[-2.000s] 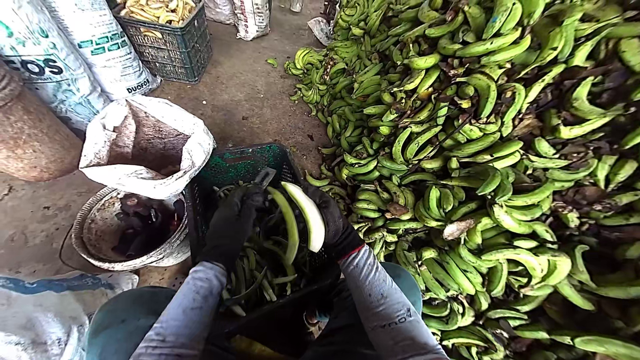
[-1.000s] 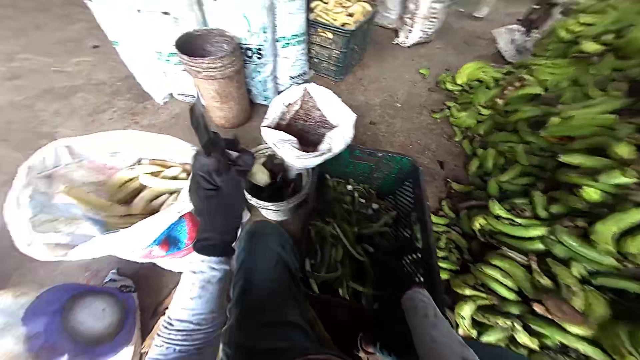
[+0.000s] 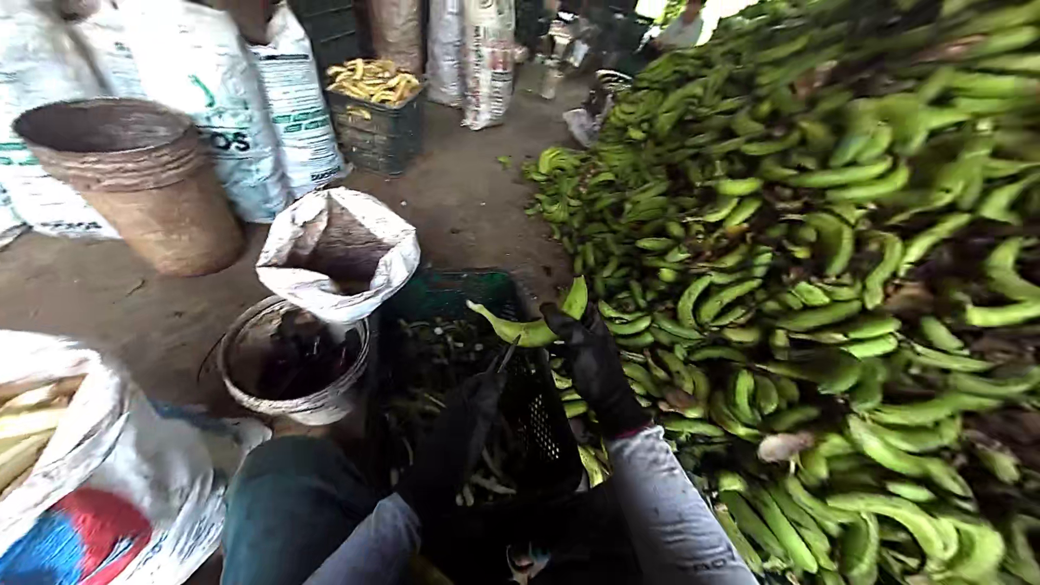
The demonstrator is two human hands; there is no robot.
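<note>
My right hand [image 3: 587, 357], in a black glove, grips an unpeeled green plantain [image 3: 520, 329] above the right side of a dark green plastic crate [image 3: 540, 422]. Black-gloved too, my left hand [image 3: 463, 431] is closed around a knife [image 3: 508, 356], whose blade points up toward the plantain; the handle is hidden in the glove. Green peels [image 3: 487, 479] lie in the crate below both hands. A great heap of green plantains [image 3: 780, 325] rises at the right, close beside my right forearm.
Left of the crate stand a round bucket [image 3: 317, 406] with dark contents and an open white sack [image 3: 398, 252]. A sack of peeled plantains [image 3: 122, 422] sits at lower left. Farther off are a brown bucket [image 3: 171, 211], upright filled sacks [image 3: 301, 114] and a crate of yellowish pieces [image 3: 374, 134].
The left hand has come back from the left side to over the crate. The right hand now holds a green plantain; two seconds ago a partly peeled one was between the hands. The view has shifted.
</note>
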